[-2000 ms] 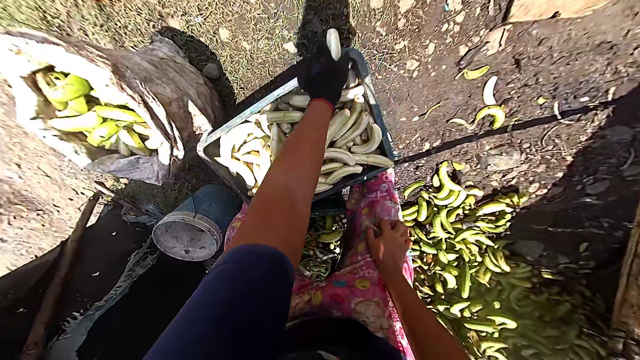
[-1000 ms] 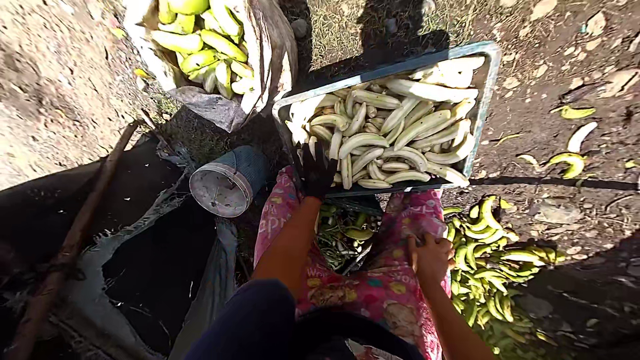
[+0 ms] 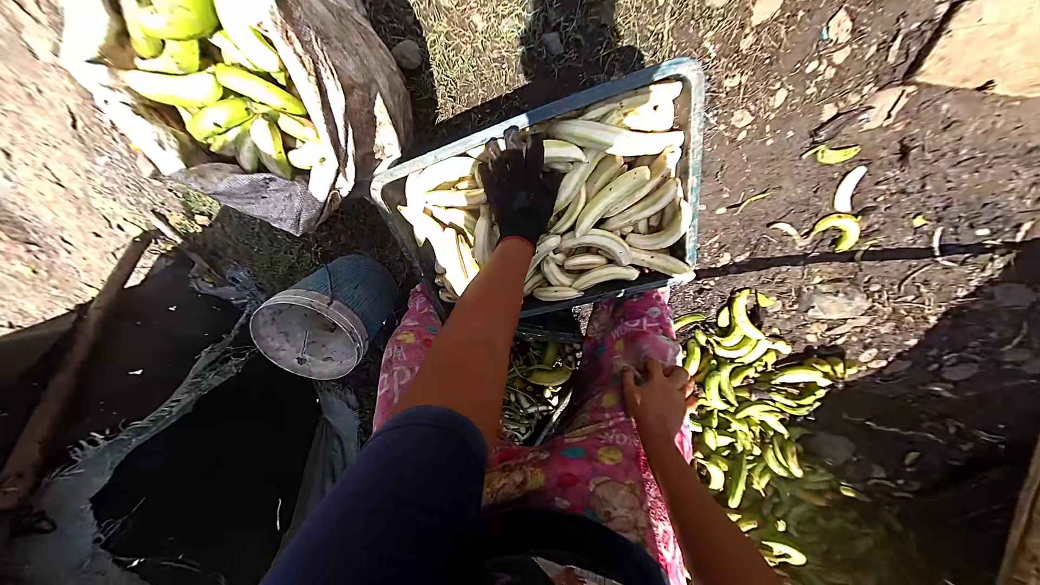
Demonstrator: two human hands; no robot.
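Observation:
My left hand (image 3: pixel 520 183), in a black glove, lies palm down with fingers spread on peeled green bananas or plantains (image 3: pixel 613 195). These fill a blue-grey plastic crate (image 3: pixel 695 162) in front of my knees; the glove hides the ones under it. My bare right hand (image 3: pixel 660 400) rests on my right thigh, over pink patterned cloth (image 3: pixel 601 479), its fingers bent and apart. Nothing is visible in either hand.
At upper left stands an open sack (image 3: pixel 341 89) of unpeeled green fruit (image 3: pixel 236 89). A dirty bucket (image 3: pixel 313 329) lies left of my knees. Banana peels (image 3: pixel 747 382) are heaped on the ground at right. A wooden pole (image 3: pixel 73 374) lies at far left.
My left hand held a peeled fruit over the crate's far side two seconds ago, then was at its near left corner. Now it lies farther in, without that fruit. My right hand stays on my thigh.

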